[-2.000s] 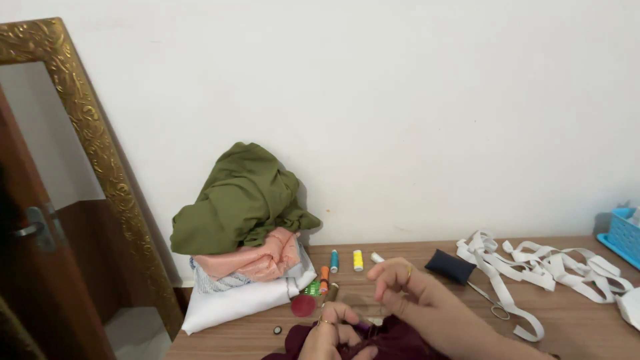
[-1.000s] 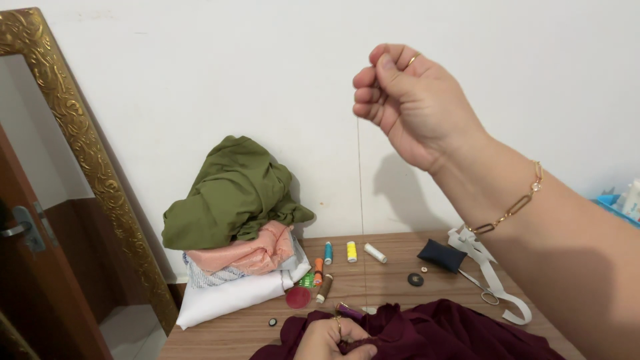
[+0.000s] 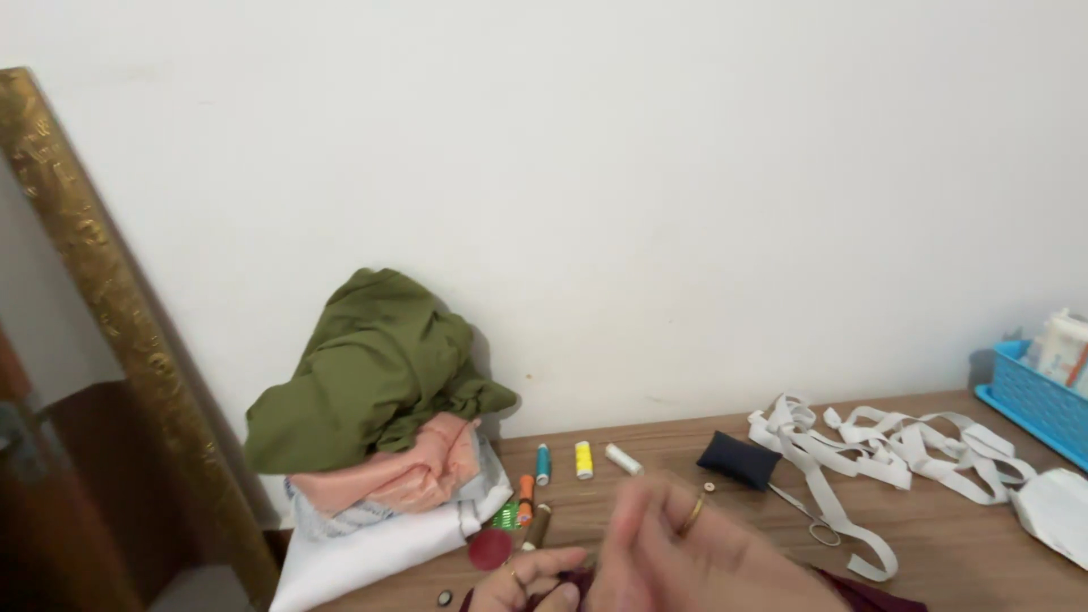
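At the bottom centre, my left hand (image 3: 531,582) grips a fold of maroon fabric (image 3: 867,591), most of which lies below the frame or behind my hands. Close beside it on the right is my right hand (image 3: 680,544), blurred, its thumb and fingertips pinched together. Whatever lies between those fingertips is too small and blurred to tell. Thread spools lie beyond my hands: teal (image 3: 543,465), yellow (image 3: 584,460), white (image 3: 624,459), orange (image 3: 526,500) and brown (image 3: 536,527). A dark pincushion (image 3: 739,460) rests partly over scissors (image 3: 823,531).
Folded fabrics, with olive cloth (image 3: 374,374) on top, stand at the left by a gold-framed mirror (image 3: 110,289). White elastic (image 3: 884,442) sprawls at the right near a blue basket (image 3: 1037,395). A dark red round thing (image 3: 490,549) and a small button (image 3: 444,597) lie near my left hand.
My right hand rose high with a thread stretched below it one second ago; now it is back down beside my left hand. My left hand has stayed at the maroon fabric.
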